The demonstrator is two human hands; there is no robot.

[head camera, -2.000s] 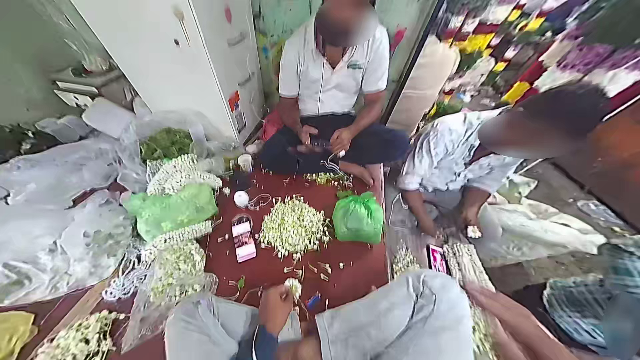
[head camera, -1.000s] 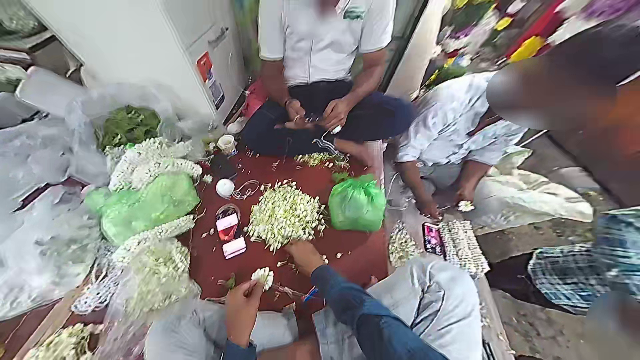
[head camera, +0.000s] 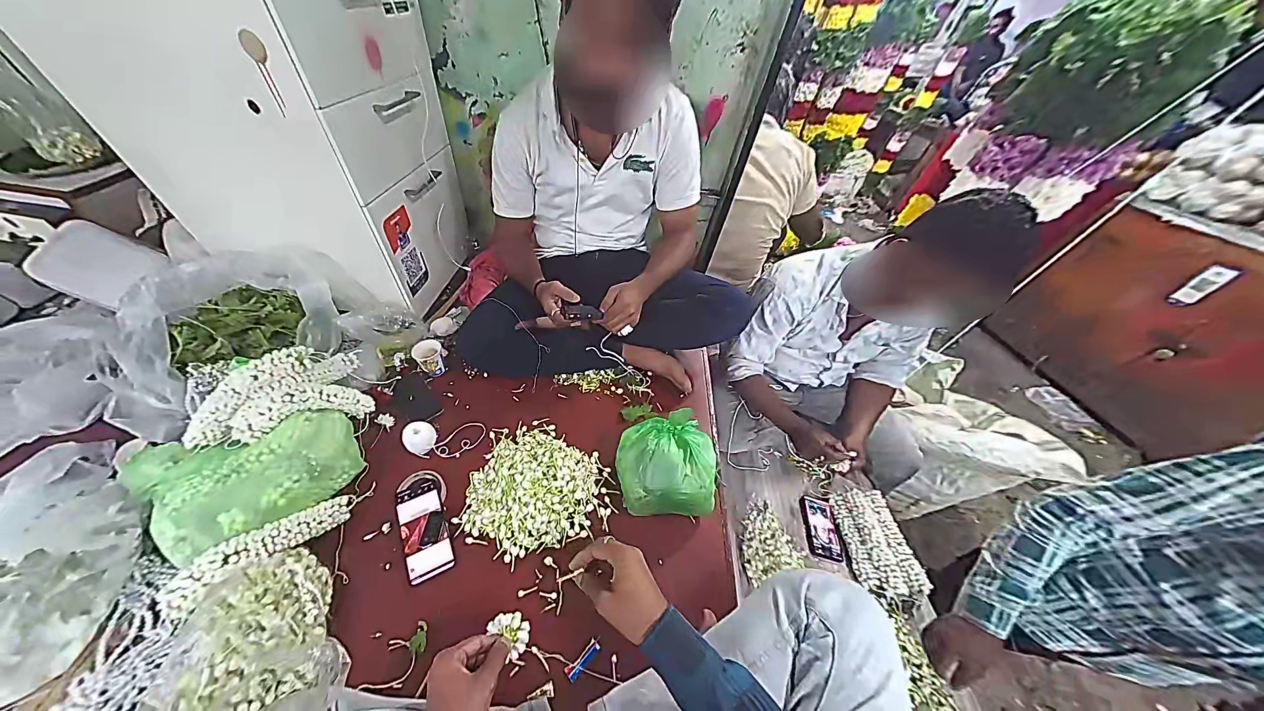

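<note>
My left hand [head camera: 467, 671] pinches a small cluster of white jasmine buds [head camera: 509, 635] near the bottom of the view. To its right and a little higher, my right hand [head camera: 617, 585] has a few stemmed buds [head camera: 569, 574] between thumb and fingers. Beyond it lies a heap of loose jasmine buds [head camera: 533, 491] on the dark red board [head camera: 385, 612]. A smartphone [head camera: 426, 529] with a lit screen is left of the heap. A white thread spool [head camera: 419, 437] sits behind the phone. A small blue packet [head camera: 584, 661] lies between my hands.
A tied green plastic bag [head camera: 668, 464] stands right of the heap. Bagged flowers and bud garlands [head camera: 272, 533] line the left side. A paper cup [head camera: 429, 356] stands at the back. One person sits opposite with a phone; another at right handles thread and buds beside a second phone [head camera: 822, 528].
My right hand has drawn back from the heap toward me and now has a few buds between its fingers. My left hand still has the white bud cluster.
</note>
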